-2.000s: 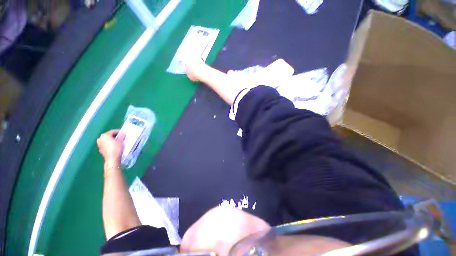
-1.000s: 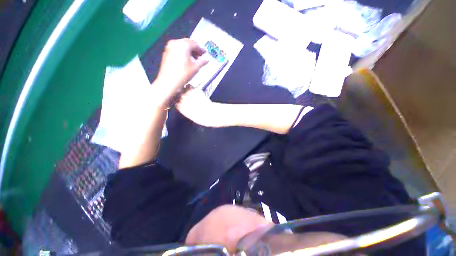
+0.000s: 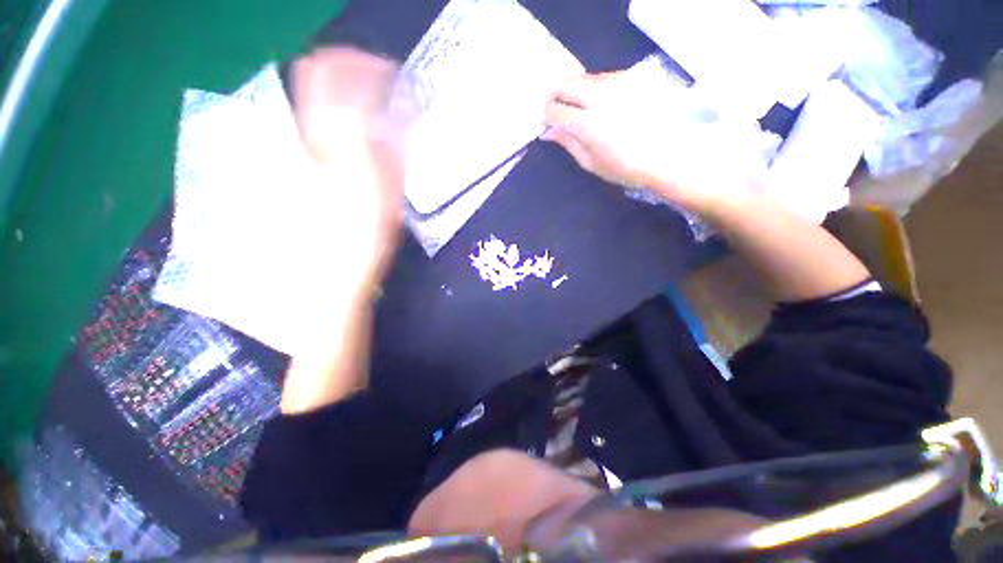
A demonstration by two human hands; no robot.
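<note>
A white plastic housing point(image 3: 489, 105) lies on a thin white sheet point(image 3: 440, 228) on the black mat, a little above centre. My right hand point(image 3: 599, 127) grips the housing's right edge with its fingertips. My left hand point(image 3: 346, 99) is blurred beside the housing's upper left edge; whether it holds anything cannot be told. A loose pile of tiny white parts point(image 3: 509, 264) lies on the mat just below the housing. No circuit board shows on the housing's visible face.
White sheets point(image 3: 226, 203) lie under my left forearm. Blister trays with small red and green parts point(image 3: 198, 407) are at lower left. More white housings point(image 3: 825, 138) and crinkled clear bags point(image 3: 929, 138) lie at upper right. The green belt point(image 3: 121, 143) runs along the left, and a carton point(image 3: 946, 264) stands at right.
My hands have moved apart, the right one to the housing's right edge. The green board seen by my left hand no longer shows. The pile of tiny white parts has come into view.
</note>
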